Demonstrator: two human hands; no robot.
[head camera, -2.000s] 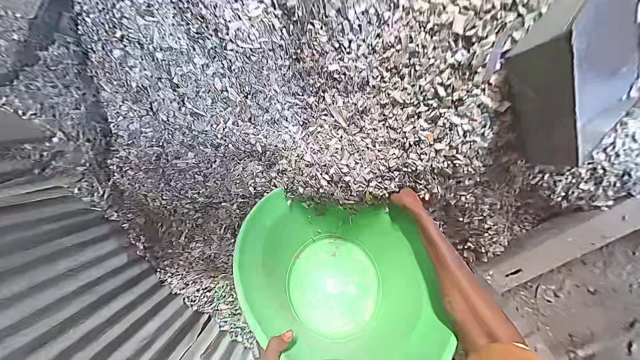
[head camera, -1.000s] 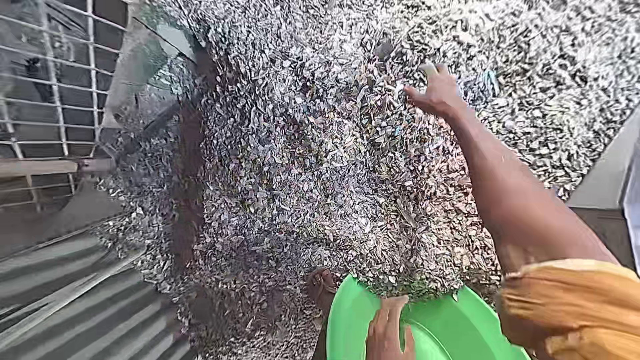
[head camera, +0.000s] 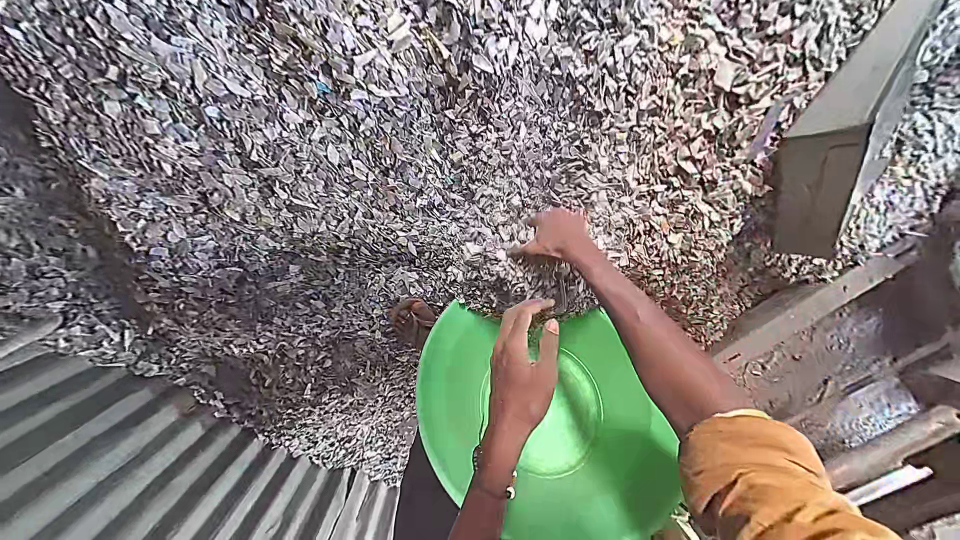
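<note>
A green plastic basin (head camera: 634, 420) lies tilted at the bottom centre, its far rim against a heap of shredded plastic flakes (head camera: 360, 165). Over the basin's far part is my left hand (head camera: 525, 367), fingers apart and pointing at the heap, a beaded bracelet on its wrist. My right hand (head camera: 555, 236) reaches past the rim into the flakes, its fingers spread and partly hidden by them. No held thing shows in the left hand. Whether the right has flakes under its palm cannot be seen.
Corrugated metal sheets (head camera: 150, 457) cover the lower left. A grey box-like metal piece (head camera: 821, 187) stands in the flakes at the upper right, with a beam (head camera: 817, 315) below it. A bare foot (head camera: 411, 321) is left of the basin.
One second ago my right hand was stretched farther out over the heap; now it is close to the basin's rim. Two seconds ago both hands were at the basin's edge. The view has shifted.
</note>
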